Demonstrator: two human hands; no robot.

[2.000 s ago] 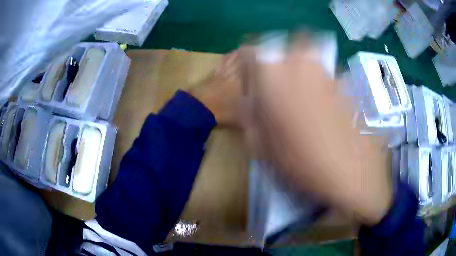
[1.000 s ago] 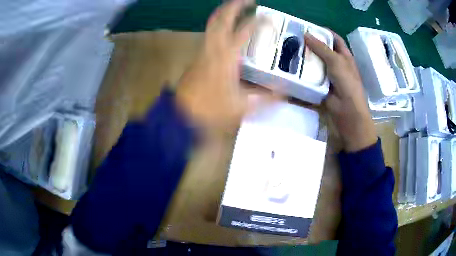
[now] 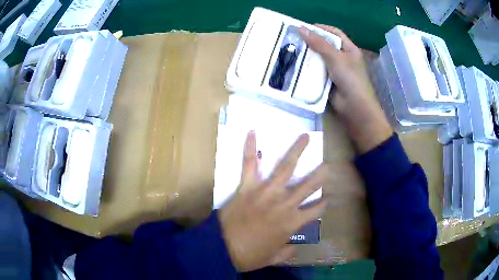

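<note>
A whitish blister tray (image 3: 249, 74) with two cream hand warmers in its outer wells and a black coiled cable (image 3: 283, 66) in the middle well is at the upper middle. My right hand (image 3: 347, 76) grips its right side, thumb on the top. A white retail box (image 3: 232, 158) lies below it on the cardboard, its open end touching or very near the tray's lower edge. My left hand (image 3: 273, 202) lies spread over the box front, fingers apart, covering much of the picture and dark strip.
Filled trays are stacked at the left (image 3: 82, 164) and right (image 3: 405, 82) of the brown cardboard sheet (image 3: 131, 180). Closed white boxes (image 3: 87, 13) are on the green surface at the upper left. Pale thin pieces (image 3: 440, 8) are at the upper right.
My left hand has come down from the tray onto the box front. The tray has moved left, its lower edge now at the box's open end. The pale-clothed person has moved away at left.
</note>
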